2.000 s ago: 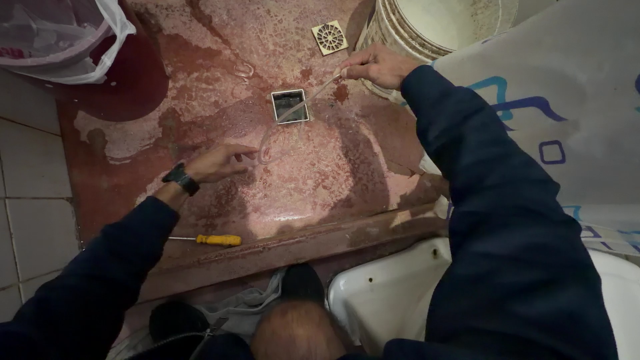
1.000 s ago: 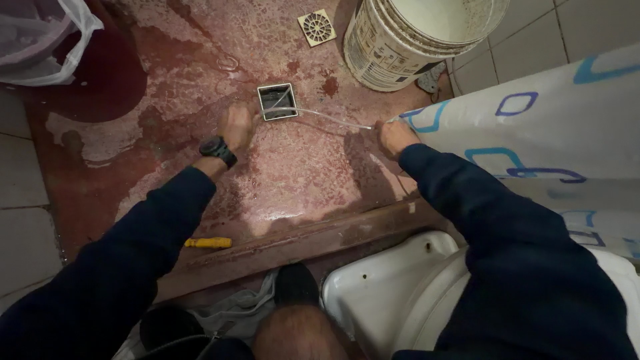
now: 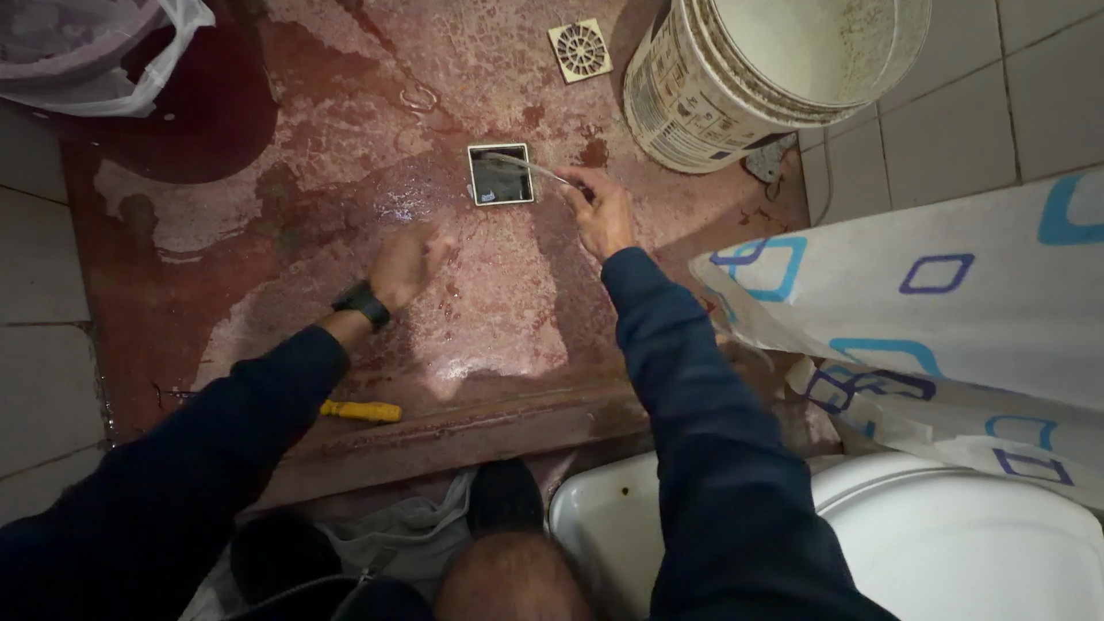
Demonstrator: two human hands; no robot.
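Note:
My right hand [image 3: 601, 210] grips a thin, pale flexible strip [image 3: 533, 168] just right of the square floor drain [image 3: 529, 191]. The strip's far end reaches into the drain opening, where dark water and a small pale scrap show. My left hand [image 3: 412, 263], slightly blurred, is held over the wet red floor, lower left of the drain, with fingers apart and nothing in it. A screwdriver with a yellow handle [image 3: 366, 411] lies by the floor's raised edge, its shaft partly behind my left sleeve. The square drain grate [image 3: 580, 51] lies loose above the drain.
A dirty white bucket [image 3: 690, 112] stands at upper right, a dark red bin with a plastic liner [image 3: 207, 112] at upper left. A patterned shower curtain [image 3: 992, 285] hangs at right, above a white toilet [image 3: 957, 535]. A low ledge [image 3: 483, 431] crosses before my feet.
My left hand was beside the drain one second ago and is now lower, away from it. My right hand has moved from farther right to close beside the drain, still holding the strip.

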